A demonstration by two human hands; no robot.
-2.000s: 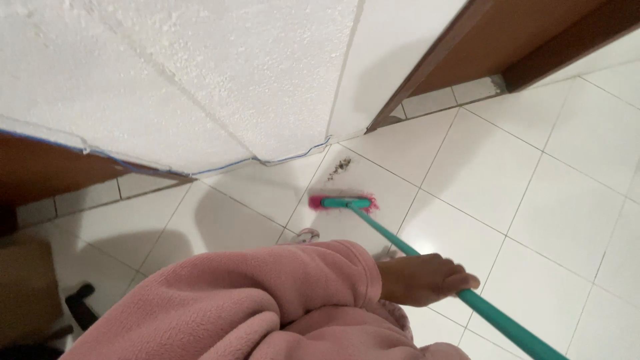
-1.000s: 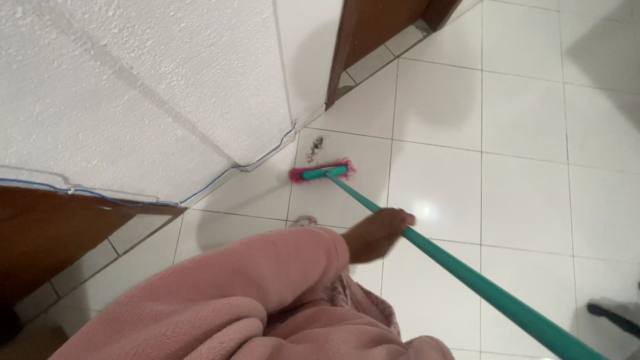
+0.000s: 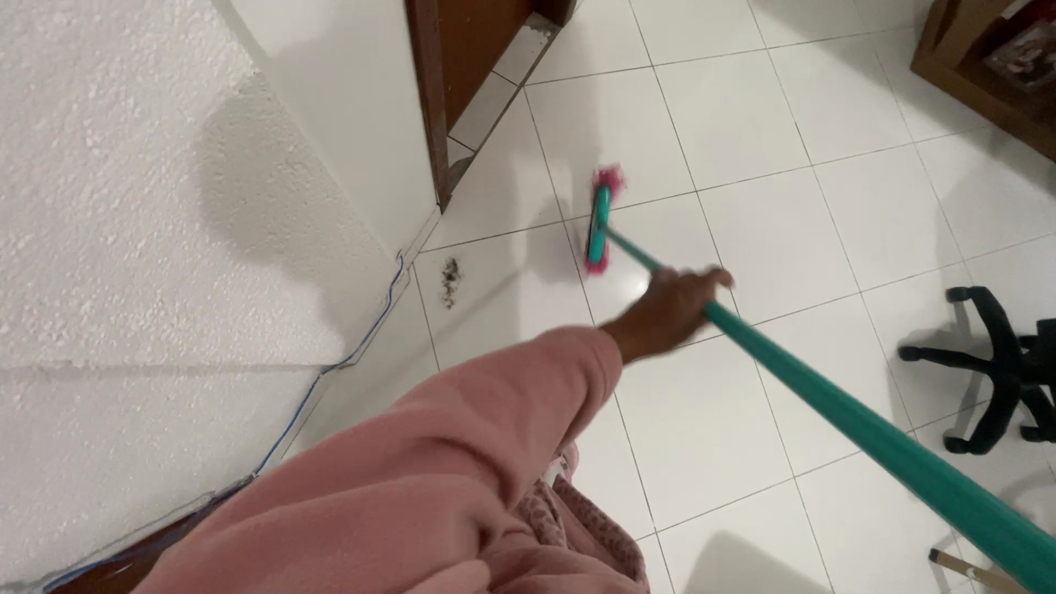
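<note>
My left hand (image 3: 670, 309), at the end of a pink fleece sleeve, grips the green handle (image 3: 841, 412) of a broom partway down its length. The handle runs out of view at the lower right. The broom's head (image 3: 601, 223) is green with pink bristles and lies over the white tiles beyond the hand, blurred at its bristle ends; whether it touches the floor I cannot tell. A small pile of dark debris (image 3: 450, 282) lies on the tiles to the left of the broom head, apart from it. My right hand is out of view.
A textured white wall (image 3: 148, 181) fills the left, with a blue cable (image 3: 305, 404) along its base. A brown door frame (image 3: 427, 107) stands at the top. The black wheeled chair base (image 3: 1002, 363) and wooden furniture (image 3: 949, 41) are at the right.
The broom head has moved away from the debris, from close beside it to further right, and has turned. My left hand has stayed on the handle. The view has shifted right.
</note>
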